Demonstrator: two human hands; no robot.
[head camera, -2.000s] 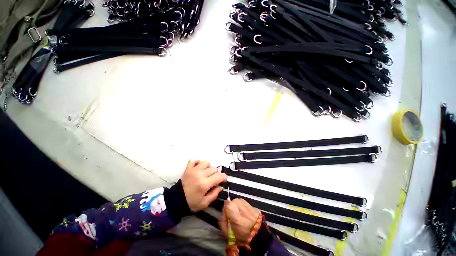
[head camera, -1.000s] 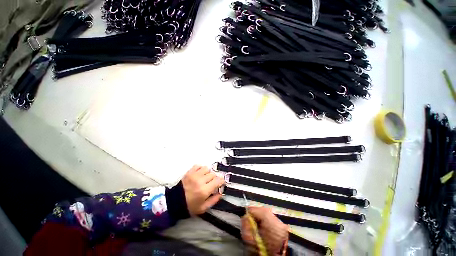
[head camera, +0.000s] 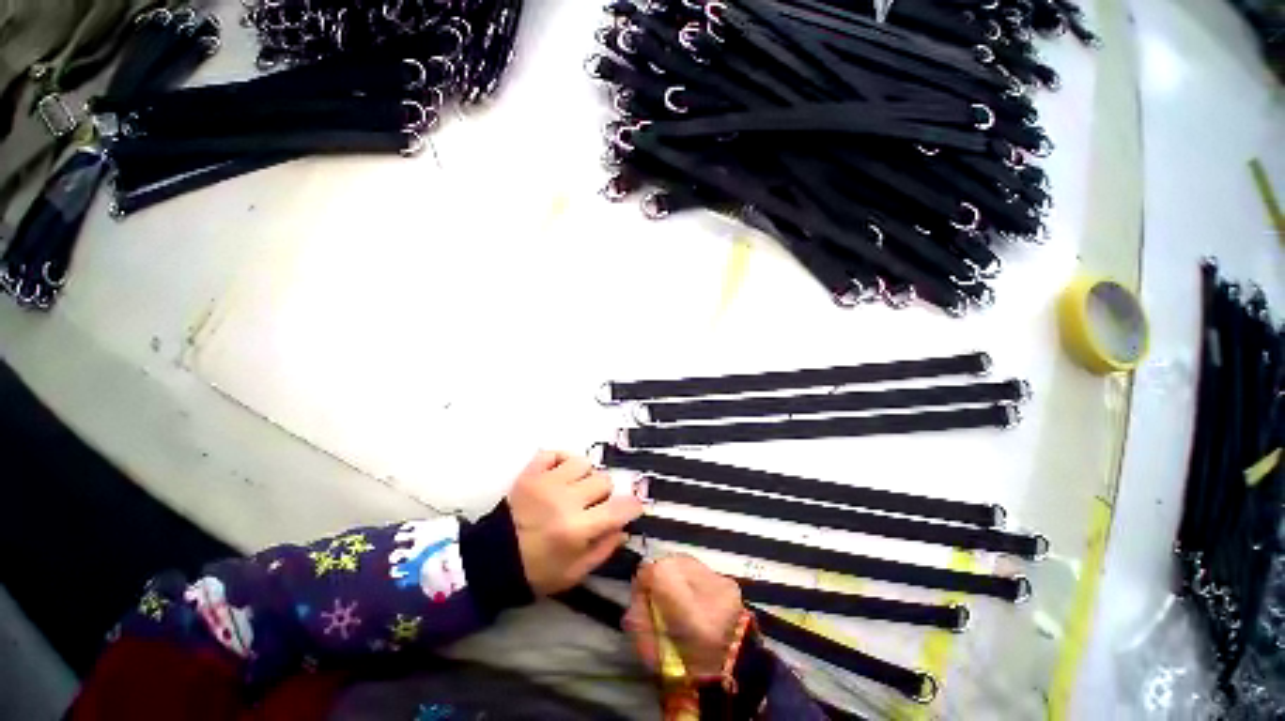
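Note:
Several black webbing straps (head camera: 832, 502) with a silver ring at each end lie in a row in front of me. My left hand (head camera: 567, 521) pinches the left end of a strap in the lower part of the row; its fingers hide that end. My right hand (head camera: 685, 614) holds a slim yellow pointed tool (head camera: 662, 637) like a pencil, its thin tip close to my left fingertips. Whether the tip touches the strap cannot be told. The lowest straps run partly under my hands.
A large heap of black straps (head camera: 832, 134) lies at the far side, with more bundles (head camera: 268, 113) at far left. A yellow tape roll (head camera: 1103, 324) lies right of the row. Black straps on clear film (head camera: 1223, 465) lie at far right. Olive-grey fabric (head camera: 35, 120) is at the far left edge.
My right hand with the tool was near my left hand, moved right along the straps, and is now back beside my left fingers. The view has shifted slightly.

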